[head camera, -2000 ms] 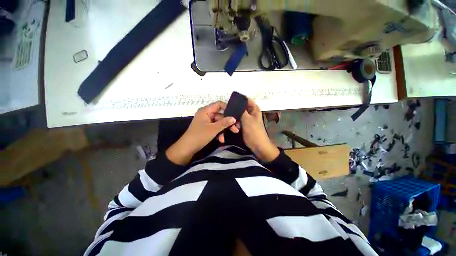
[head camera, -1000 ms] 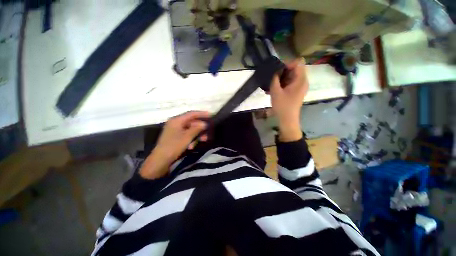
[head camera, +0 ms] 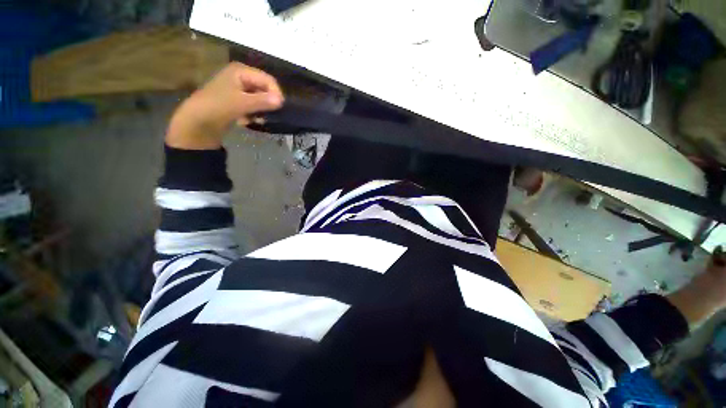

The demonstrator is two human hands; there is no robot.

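A long dark strip [head camera: 478, 147] is stretched across the front of my body, over the near edge of the white table [head camera: 382, 56]. My left hand [head camera: 227, 100] is at the upper left, its fingers closed on the strip's left end. My right hand [head camera: 708, 287] is at the right rim, cut off by the picture's edge; its fingers are largely out of view, near the strip's right end. A navy strip [head camera: 564, 46] lies on the machine bed [head camera: 517, 24].
Black-handled scissors [head camera: 625, 76] lie on the machine bed at the upper right. A wooden board [head camera: 549, 279] is below the table, with scraps on the floor. A blue crate [head camera: 637, 390] shows at the lower right and a wooden piece [head camera: 127, 64] at the upper left.
My hands have moved far apart, left hand to the left and right hand to the right, with the strip drawn out long between them. The view has turned and tilted down.
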